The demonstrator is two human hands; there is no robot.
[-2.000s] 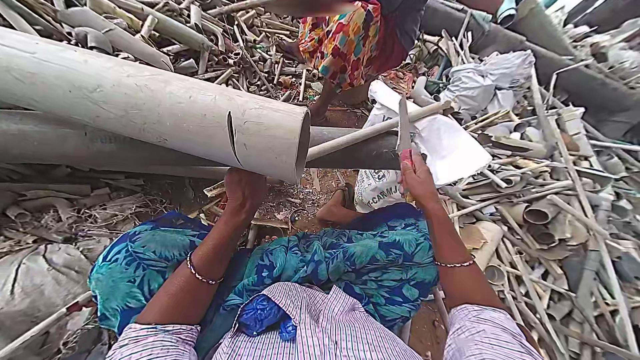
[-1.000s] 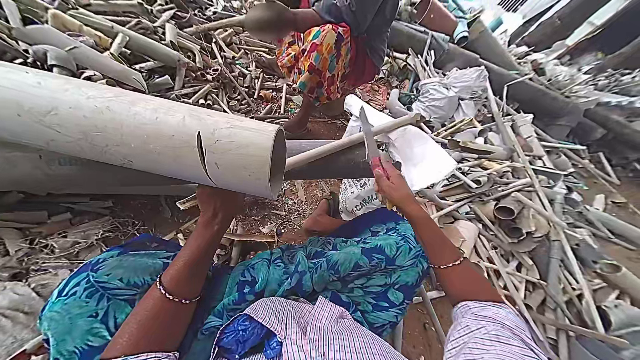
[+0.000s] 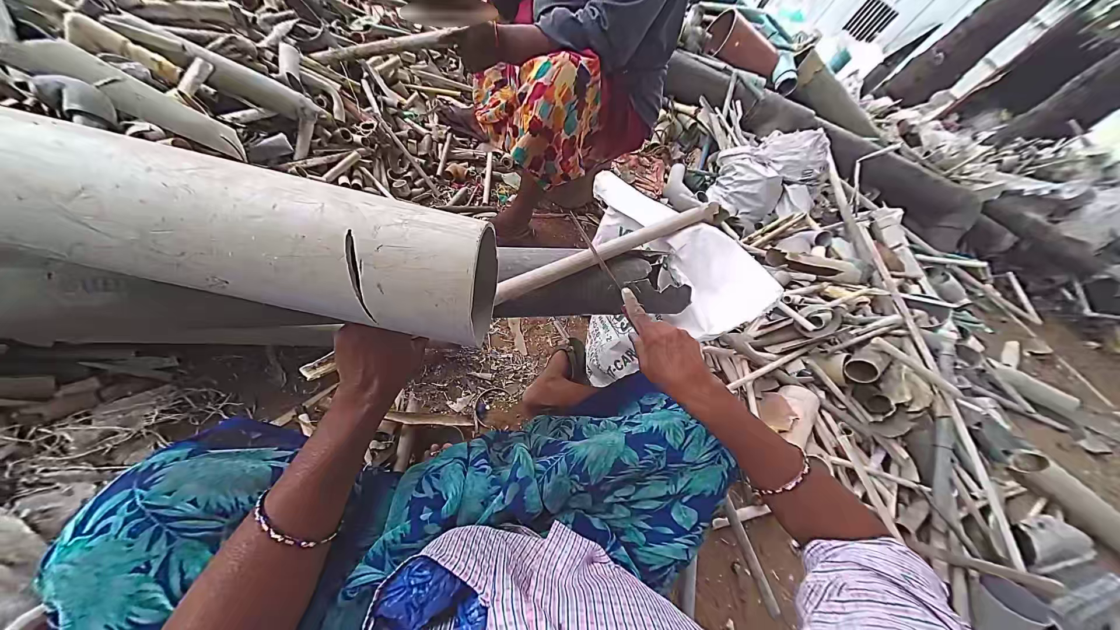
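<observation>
My left hand [image 3: 376, 363] is under the near end of a wide pale plastic pipe [image 3: 262, 227], its fingers hidden by the pipe; whether it grips anything there I cannot tell. The pipe has a dark slit near its open end. Beneath it lies a darker grey pipe [image 3: 577, 293] with a jagged end. A thin pale pipe [image 3: 612, 249] sticks out to the right from the wide pipe's mouth. My right hand [image 3: 669, 350] is closed round the handle of a knife, and the knife's blade [image 3: 597, 249] points up and left, at the thin pipe.
Another person [image 3: 560, 105] in bright patterned cloth is at the far side. A white woven sack [image 3: 722, 276] lies beyond my right hand. Heaps of scrap pipes [image 3: 875, 359] spread at the right and far left. A bare foot [image 3: 556, 385] in a sandal is near the sack.
The knife in my right hand has tilted from nearly upright to a left-leaning slant, its blade lower against the thin pipe. My left hand remains under the wide pipe.
</observation>
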